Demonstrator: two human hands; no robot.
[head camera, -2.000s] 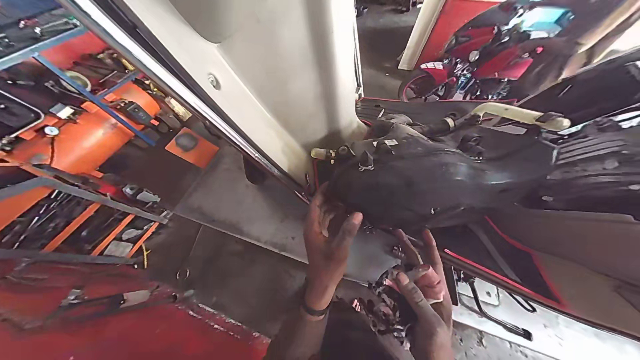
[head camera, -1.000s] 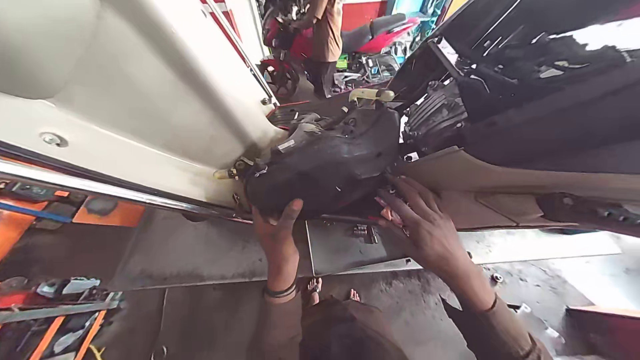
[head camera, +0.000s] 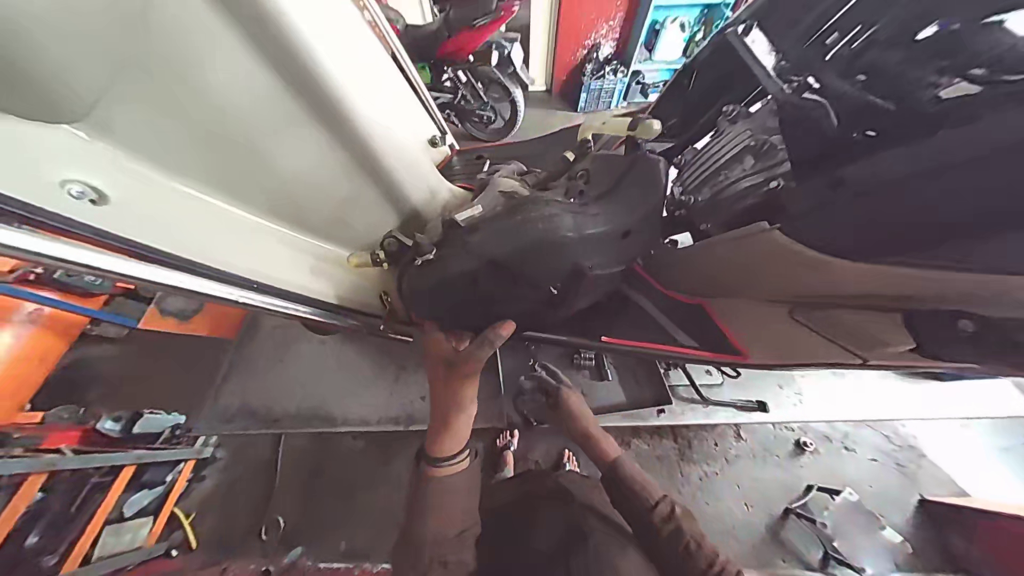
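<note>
A black plastic housing (head camera: 536, 248) with hoses and cream-coloured pipe ends lies over the scooter's footboard, beside the cream body panel (head camera: 264, 144). My left hand (head camera: 460, 360) supports its lower left edge, thumb up against the plastic and fingers underneath, partly hidden. Lower and to the right, my right hand (head camera: 556, 400) is down at a dark tray (head camera: 640, 392), away from the housing. Its fingers are at a dark, blurred object; whether they grip it cannot be told. Small metal parts (head camera: 590, 364) lie on the tray near that hand.
An orange tool rack (head camera: 104, 512) stands at lower left. The scooter's brown side panel (head camera: 816, 296) and black seat area are on the right. A metal bracket (head camera: 852, 524) lies on the floor at lower right. A red motorcycle (head camera: 480, 48) and a blue crate (head camera: 602, 92) are behind.
My right hand has moved down from beside the housing to the tray. My left hand stays at the housing's lower left edge. The person behind is no longer in view.
</note>
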